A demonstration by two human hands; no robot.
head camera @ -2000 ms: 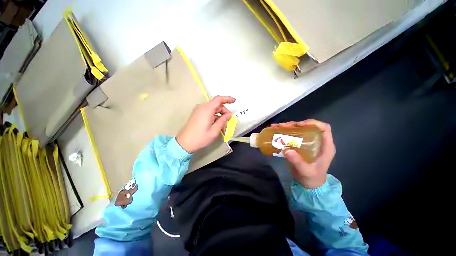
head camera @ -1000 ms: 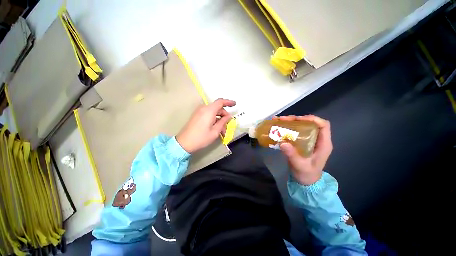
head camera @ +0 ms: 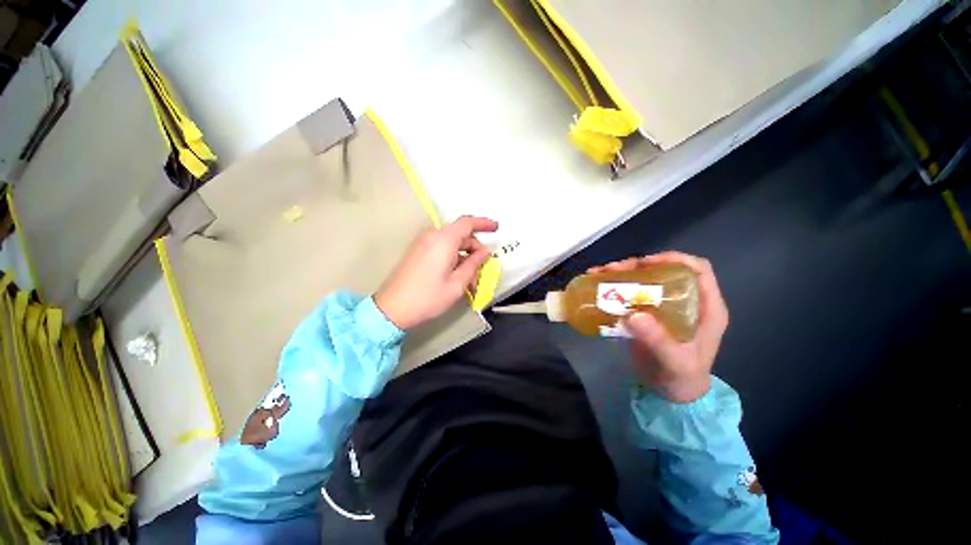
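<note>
A taupe bag panel [head camera: 277, 277] with yellow side edges lies on the white table in front of me. My left hand [head camera: 437, 275] rests at its near right corner, with the fingers on the yellow end tab [head camera: 487, 283]. My right hand [head camera: 681, 332] holds the glue bottle [head camera: 630, 301] sideways, beyond the table edge. The bottle's pale nozzle points left, and its tip is close to the panel corner just below the tab. I cannot tell whether the tip touches.
A panel stack [head camera: 703, 64] with yellow ends lies at the upper right. Another stack [head camera: 91, 192] lies at the left. A fanned pile [head camera: 53, 415] is at the lower left, near a crumpled white wad [head camera: 143, 347]. The table edge runs diagonally above the dark floor.
The bottle swung at an angle with its nozzle higher, and now lies more level and slightly further right, its nozzle at the corner. My left hand stays at the yellow tab.
</note>
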